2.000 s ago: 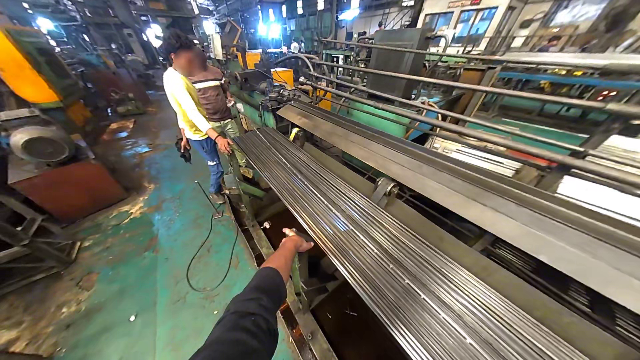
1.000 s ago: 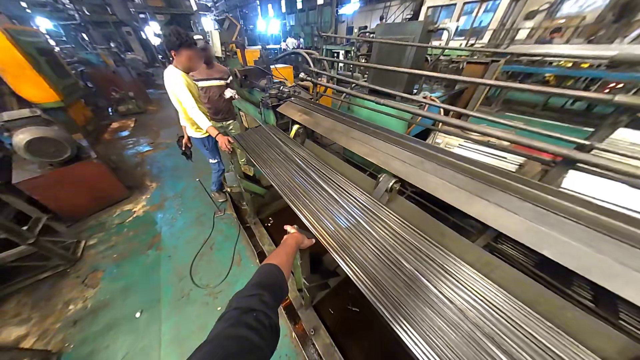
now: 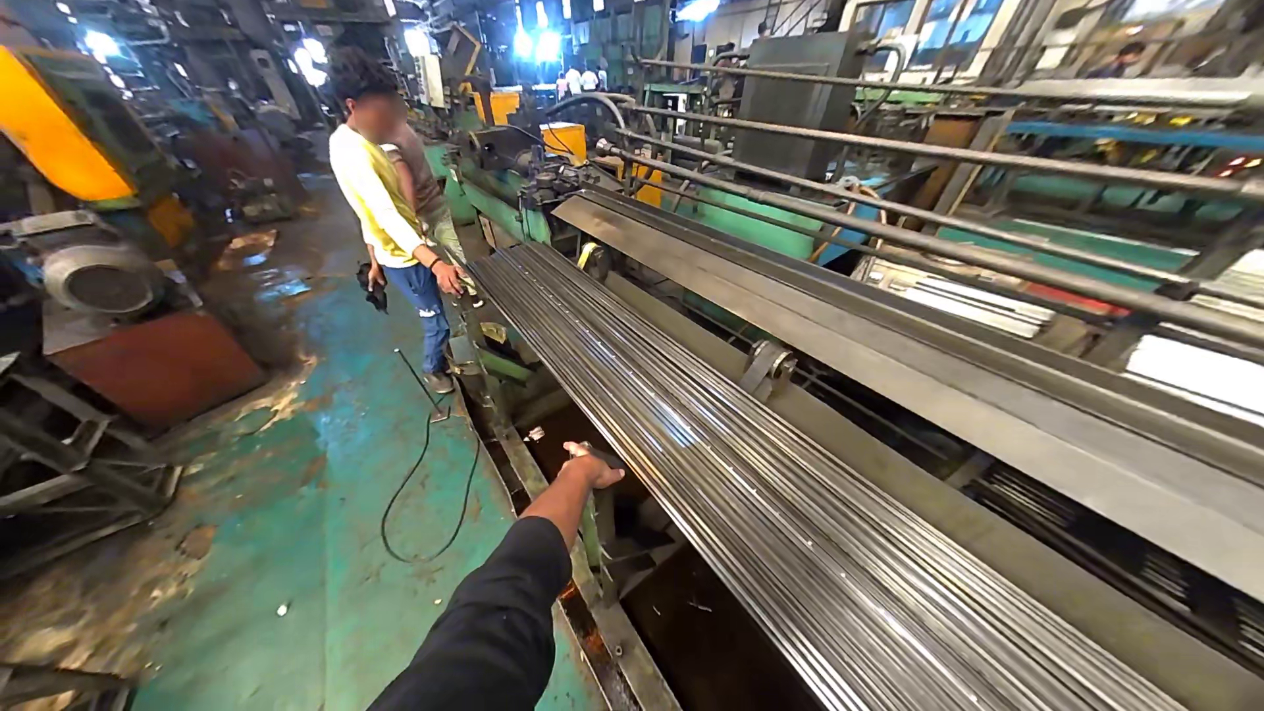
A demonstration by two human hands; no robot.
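My left hand (image 3: 592, 466), in a black sleeve, reaches forward to the near long edge of a wide layer of long, thin metal bars (image 3: 681, 434). Its fingers are partly bent beside the outermost bar; whether they touch or grip anything cannot be told. The bars lie side by side, shiny, and run from the lower right toward the machine at the back. My right hand is out of view. At the far end of the bars stands a co-worker in a yellow top (image 3: 380, 197), one hand near the bar ends and a dark item in the other.
A green frame rail (image 3: 592, 553) runs below the bars, over a dark gap. A long steel plate (image 3: 889, 385) and a roller (image 3: 775, 363) lie beyond them. A black cable (image 3: 425, 553) loops on the green floor. A motor (image 3: 104, 276) stands at left; another person is behind the co-worker.
The person behind the co-worker in yellow has shifted and is now more hidden. My left hand stays at about the same place by the bars.
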